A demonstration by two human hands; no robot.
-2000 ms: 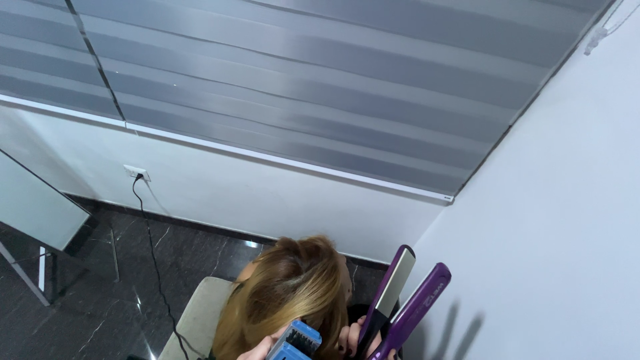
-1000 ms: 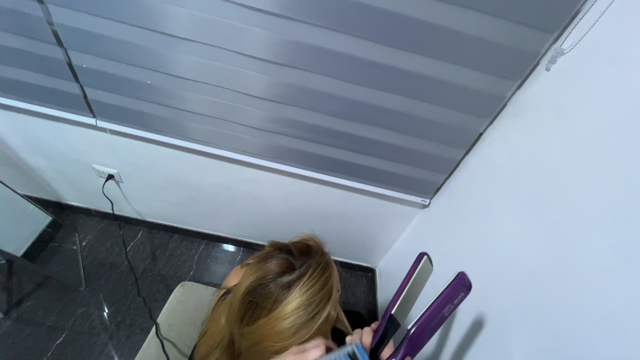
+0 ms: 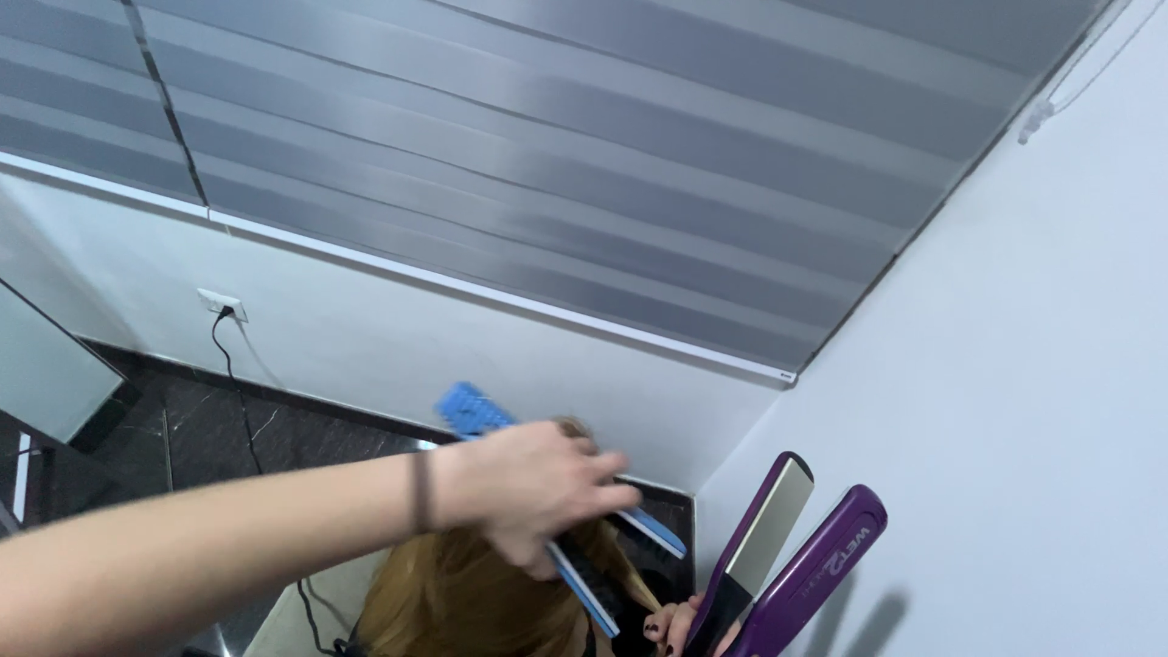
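My left hand (image 3: 538, 488), blurred by motion, is shut on a blue hinged hair brush (image 3: 474, 411) with dark bristles, over the head of a seated person with long blond hair (image 3: 456, 593). A dark band circles the wrist. At the bottom edge, my right hand (image 3: 680, 625), with dark nail polish, holds a purple flat iron (image 3: 812, 575). The iron's two arms point up and stand apart, with a pale plate showing. A thin strand of hair reaches toward the right hand's fingers. The iron's lower part is out of view.
A striped roller blind (image 3: 511, 164) hangs over the white wall, its bead cord (image 3: 1036, 119) at the upper right. A black cable (image 3: 242, 392) runs from a wall socket (image 3: 224, 304) down past the seat (image 3: 306, 602). A pale panel (image 3: 50, 365) stands at the left.
My left hand, low at the frame's bottom a second ago, has risen over the person's head with the blue brush, and the forearm now crosses the view. The flat iron stays at the lower right.
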